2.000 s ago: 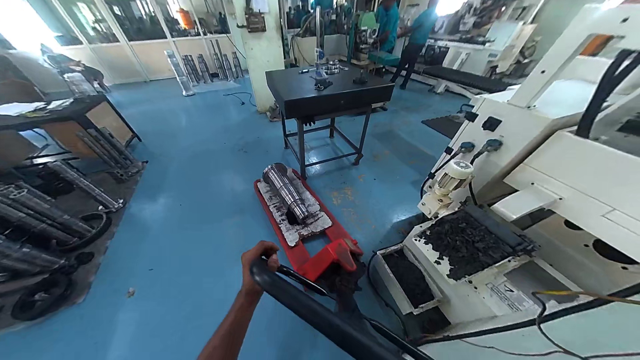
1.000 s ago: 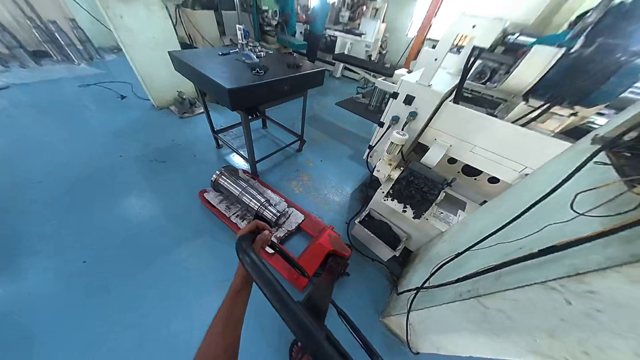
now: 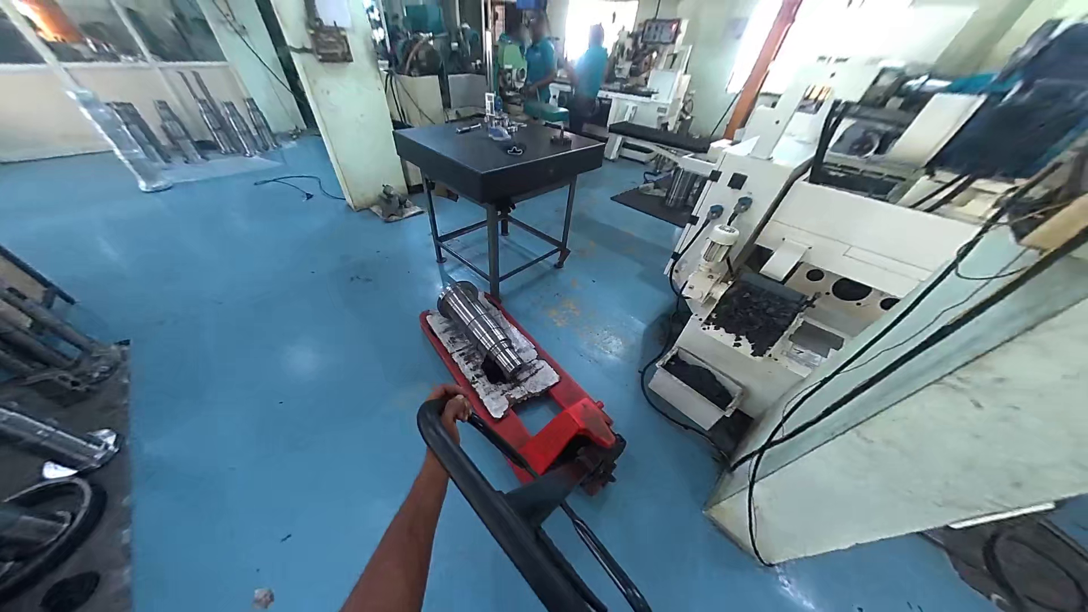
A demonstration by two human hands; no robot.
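My left hand (image 3: 448,410) is closed around the left end of the black handle (image 3: 501,510) of a red pallet jack (image 3: 578,425). My right hand is out of the frame. Across the jack's forks lies a dirty white pad (image 3: 510,393), and on it rests a shiny stepped steel shaft (image 3: 483,327) on its side, its wide flanged end toward the black table. The jack's forks point away from me, reaching close to the table's near leg.
A black-topped table (image 3: 501,174) stands beyond the forks. On the right are a white machine (image 3: 765,255) with a chip tray (image 3: 701,382) and a pillar base (image 3: 892,450) with cables. Metal shafts (image 3: 51,433) lie at left. Two people (image 3: 586,72) stand far behind.
The view has swung right since the oldest frame, and the pillar base at right has come into view. My left hand stays on the handle, and the shaft still lies on the forks.
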